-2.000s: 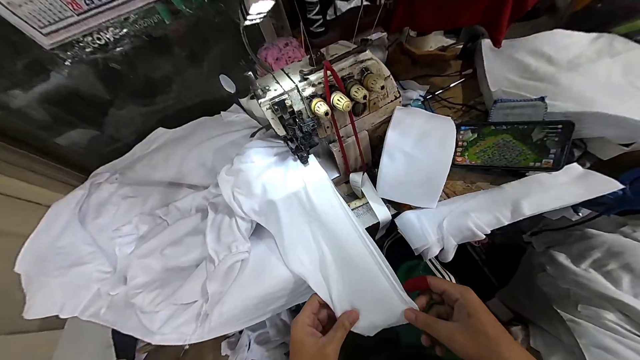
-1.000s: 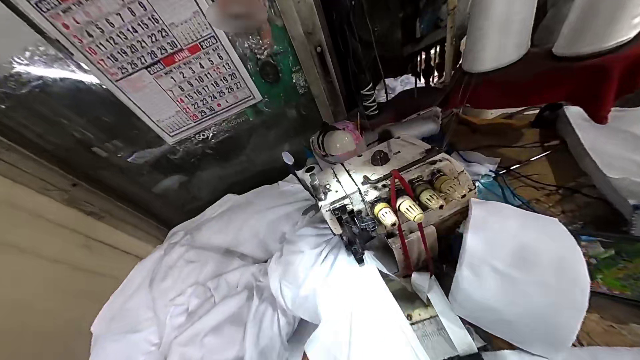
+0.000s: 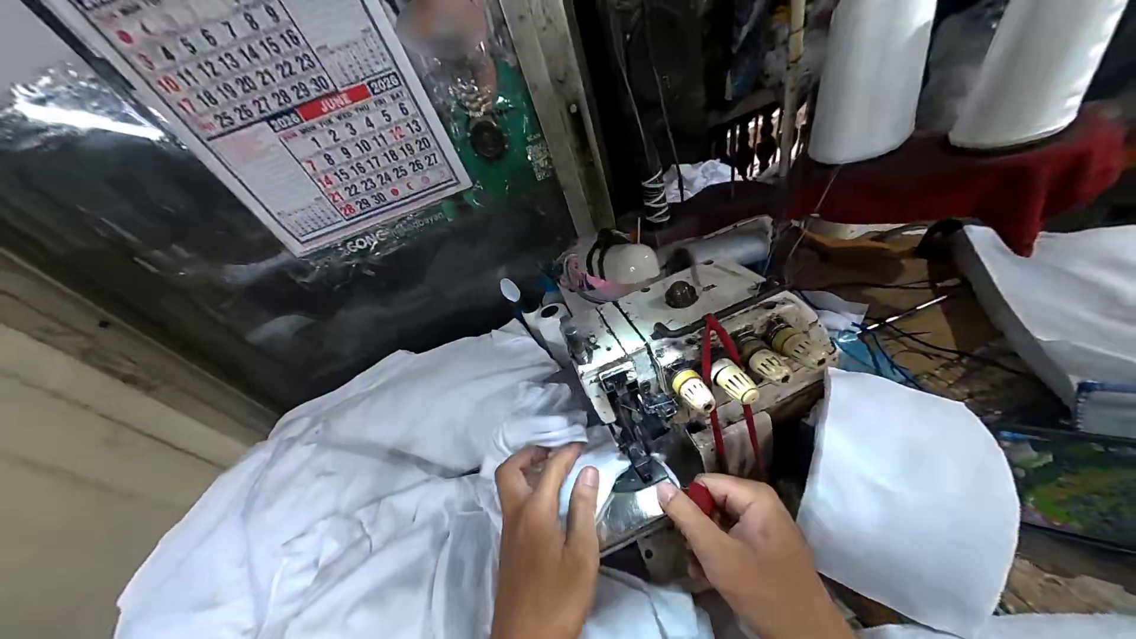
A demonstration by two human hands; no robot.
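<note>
An overlock sewing machine (image 3: 701, 346) with cream tension dials stands at the centre, its presser foot (image 3: 646, 470) lit from above. My left hand (image 3: 552, 515) pinches the bunched white fabric (image 3: 382, 497) just left of the foot. Close to the foot's right side, my right hand (image 3: 745, 541) holds a small red object (image 3: 700, 497), mostly hidden by the fingers; its thumb tip is at the edge of the metal plate (image 3: 635, 510). More white fabric spreads left of and below the machine. A red strip (image 3: 717, 390) loops over the dials.
A white cut fabric panel (image 3: 905, 497) hangs or lies right of the machine. Beyond it are a phone (image 3: 1074, 488) and stacked white cloth (image 3: 1056, 302). White thread cones (image 3: 874, 80) stand on red cloth behind. A calendar (image 3: 355, 124) is fixed at the back left.
Both hands, seen at the fabric's lower end two seconds ago and out of view one second ago, are now beside the presser foot. The long flat strip no longer extends from the foot. The view has shifted.
</note>
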